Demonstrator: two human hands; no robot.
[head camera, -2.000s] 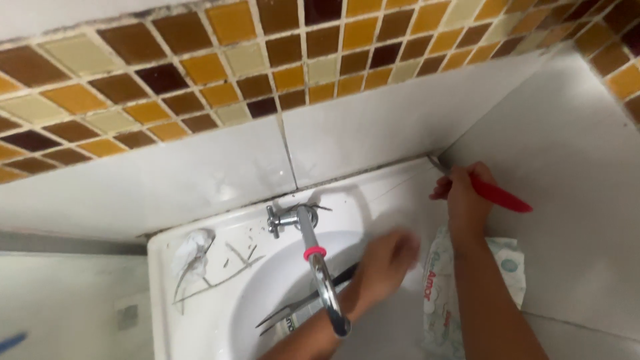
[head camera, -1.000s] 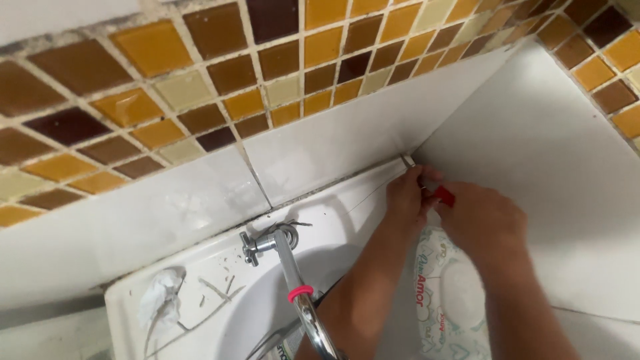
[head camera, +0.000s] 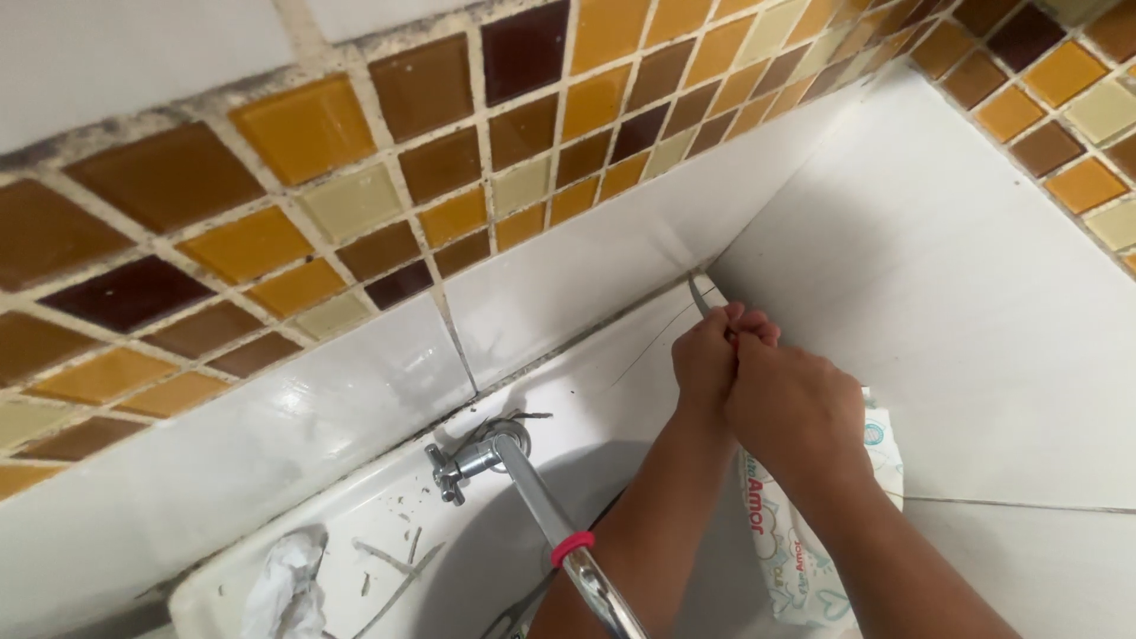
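Observation:
A metal blade, its tip at the back right corner of the white sink, sticks out from between my hands. Its red handle is mostly covered by the fingers. My left hand grips the tool near the blade, and my right hand wraps the handle just behind it, the two hands touching. A dark line of old sealant runs along the joint of sink and wall. Strips of removed sealant lie on the sink's left side.
A chrome faucet with a pink band rises in front of the left forearm. Crumpled white tissue lies on the left rim. A wipes packet is under the right forearm. White wall tiles close off the right.
Two seconds ago my left hand was lower, over the basin, and the right held the red-handled tool alone. The left has moved up to the tool, and both now grip it. The view has moved closer.

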